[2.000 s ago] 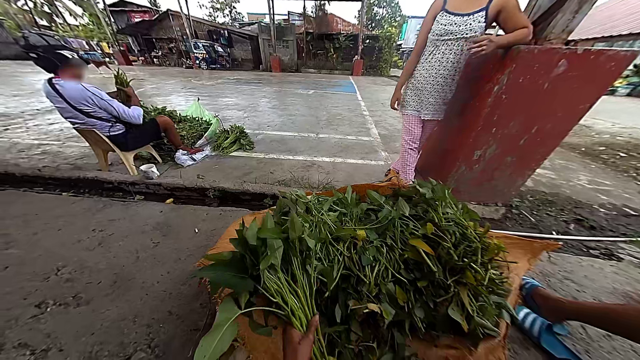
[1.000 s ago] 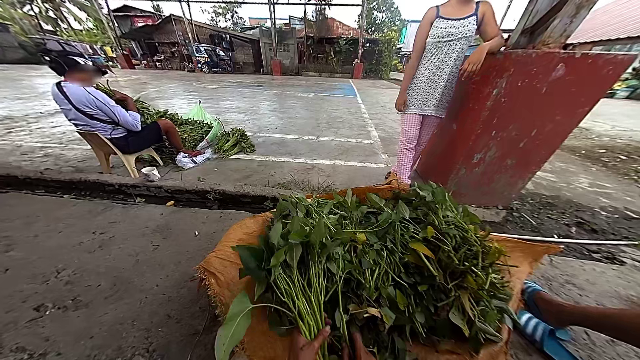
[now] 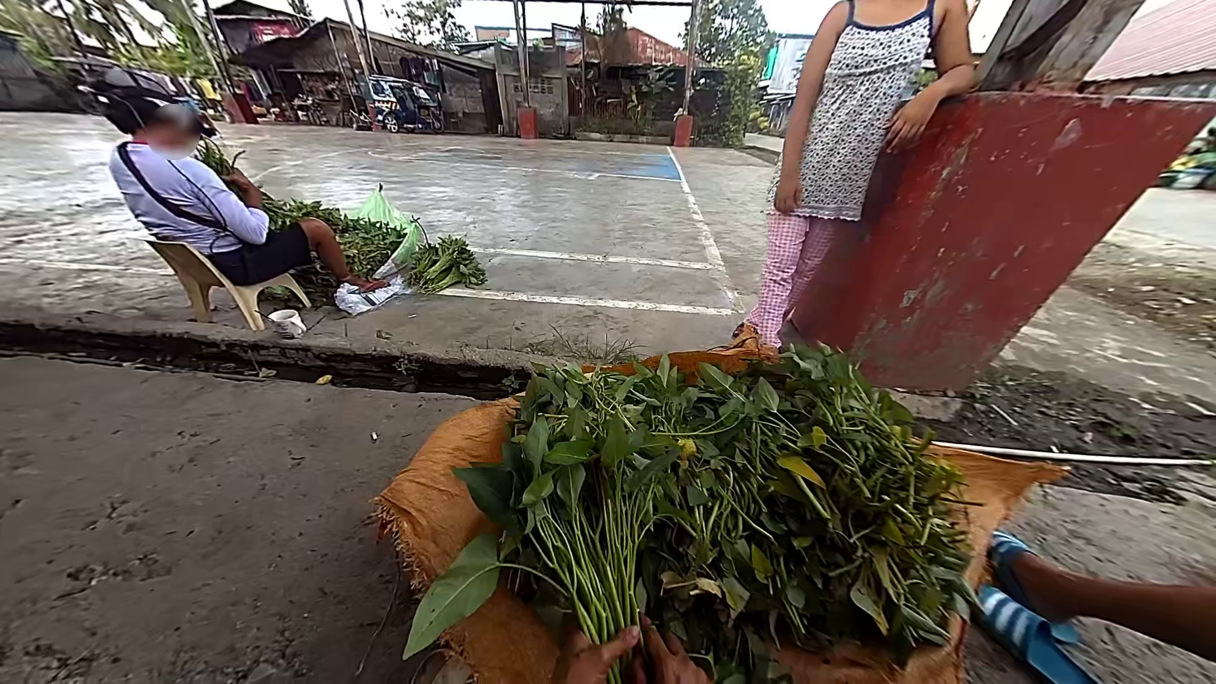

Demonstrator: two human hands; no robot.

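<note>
A bunch of long-stemmed leafy greens (image 3: 594, 560) lies over the left part of a large heap of the same greens (image 3: 760, 475). The heap rests on an orange woven sack (image 3: 446, 456) spread on the ground. At the bottom edge of the view, my left hand (image 3: 594, 657) is closed around the lower stems of the bunch. My right hand (image 3: 670, 660) is just beside it, its fingers against the stems; whether it grips any is unclear. Both hands are partly cut off by the frame.
A person (image 3: 190, 199) sits on a plastic chair (image 3: 204, 275) beside more greens at the left. Another person (image 3: 855, 114) leans on a slanted red concrete base (image 3: 1007, 228). A foot in a blue striped slipper (image 3: 1026, 632) is at the right. A drainage gap (image 3: 380, 369) crosses behind the sack.
Two seconds ago only one hand showed at the stems; my right hand has since come in beside my left. The standing person's arm on the red base has lowered.
</note>
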